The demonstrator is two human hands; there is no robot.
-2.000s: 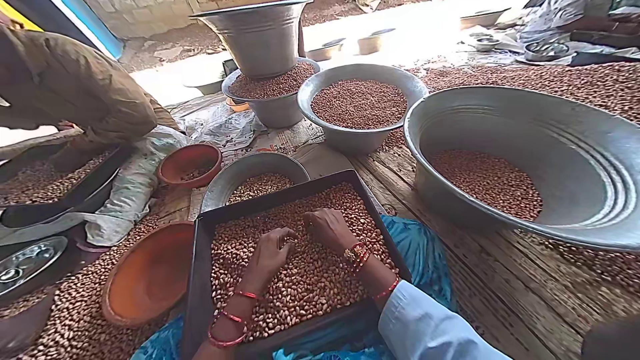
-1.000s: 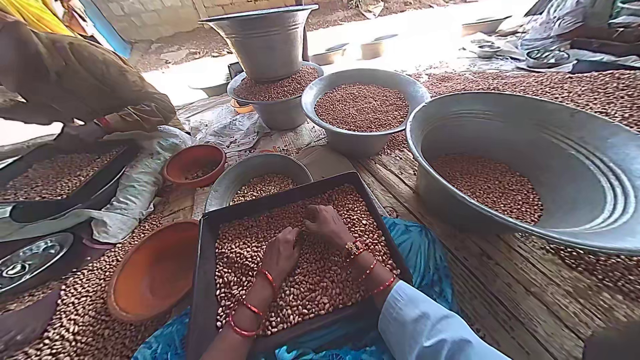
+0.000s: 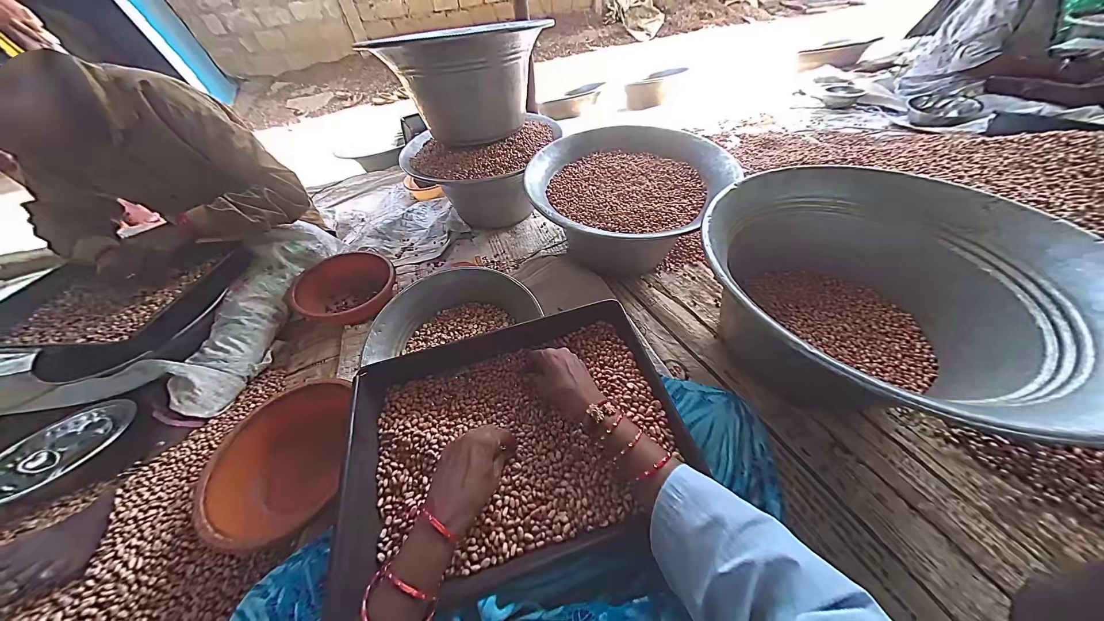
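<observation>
A dark rectangular tray (image 3: 354, 483) rests on blue cloth (image 3: 729, 440) and holds a layer of shelled peanuts (image 3: 535, 483). My left hand (image 3: 473, 470) is over the middle of the peanuts, its fingers curled down; whether it pinches anything is hidden. Farther back in the tray, my right hand (image 3: 562, 379) touches the peanuts with its fingertips, which are partly hidden. Red bangles circle both wrists. Just behind the tray stands a metal basin (image 3: 388, 332) with peanuts in it.
An empty orange bowl (image 3: 276, 466) lies tilted at the left, near a smaller red-brown bowl (image 3: 345, 289). A large metal basin (image 3: 931, 285) and another full basin (image 3: 634, 246) stand on wooden planks (image 3: 828, 483). A co-worker (image 3: 155, 155) bends over another tray (image 3: 207, 297).
My hands were close together one second ago and are now farther apart, the left nearer me. The co-worker has bent lower over the other tray.
</observation>
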